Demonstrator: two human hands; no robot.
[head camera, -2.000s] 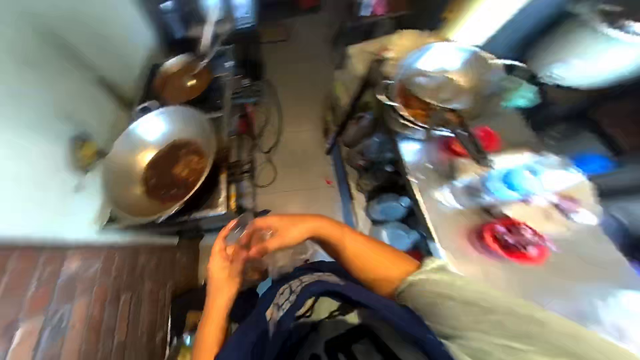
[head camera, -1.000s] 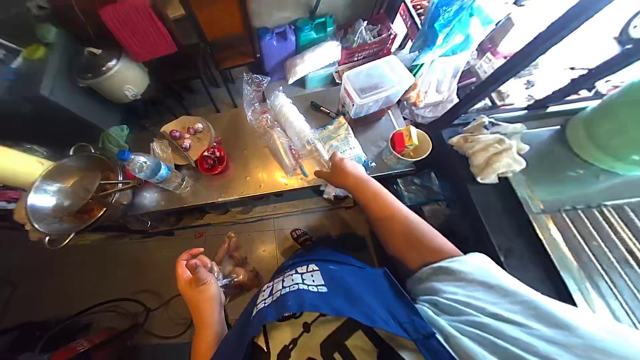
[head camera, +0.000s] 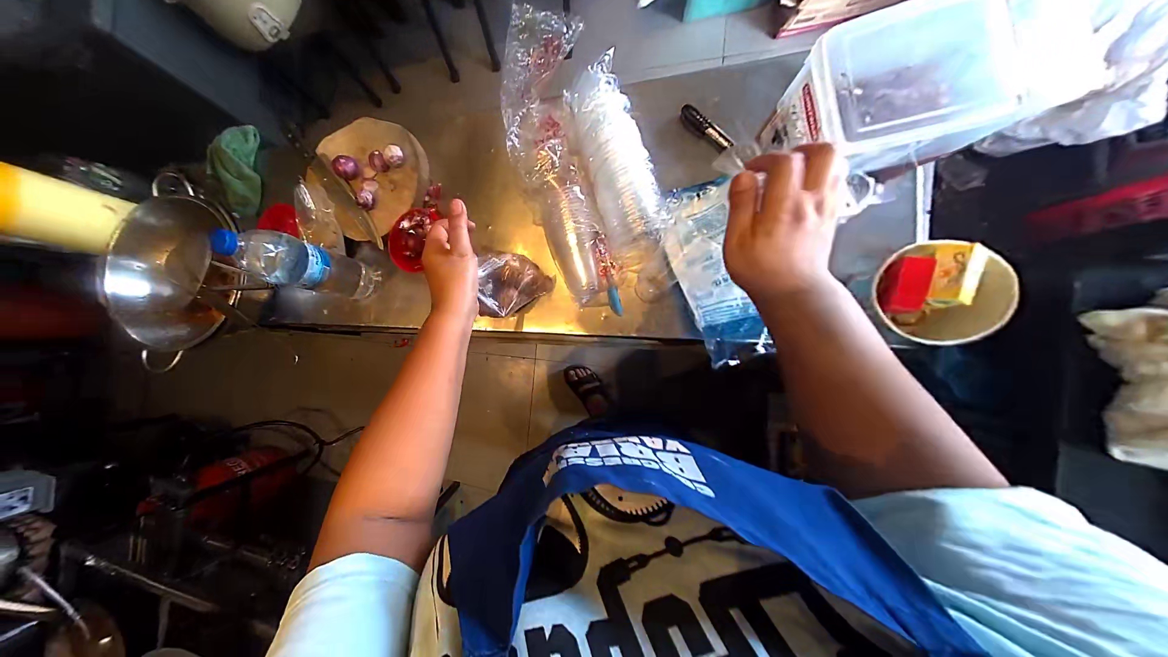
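My left hand is over the steel table, fingers raised and partly bent, between a red bowl of cut onions and a clear plastic bag with dark contents. The bag touches or adjoins the palm; whether the fingers grip it is hidden. My right hand is over a blue-and-clear plastic packet, close to a clear lidded tub. Its fingers are curled, with clear plastic showing on both sides; a grip cannot be made out. Sleeves of stacked plastic cups lie between the hands.
On the left are a metal pan, a water bottle and a round board with shallots and a knife. A black marker lies near the tub. At right stands a round container holding red and yellow packs.
Two seconds ago both hands were together near the stove; the view has turned to the table. Since one second ago, my left hand has moved from over the floor to over the table.
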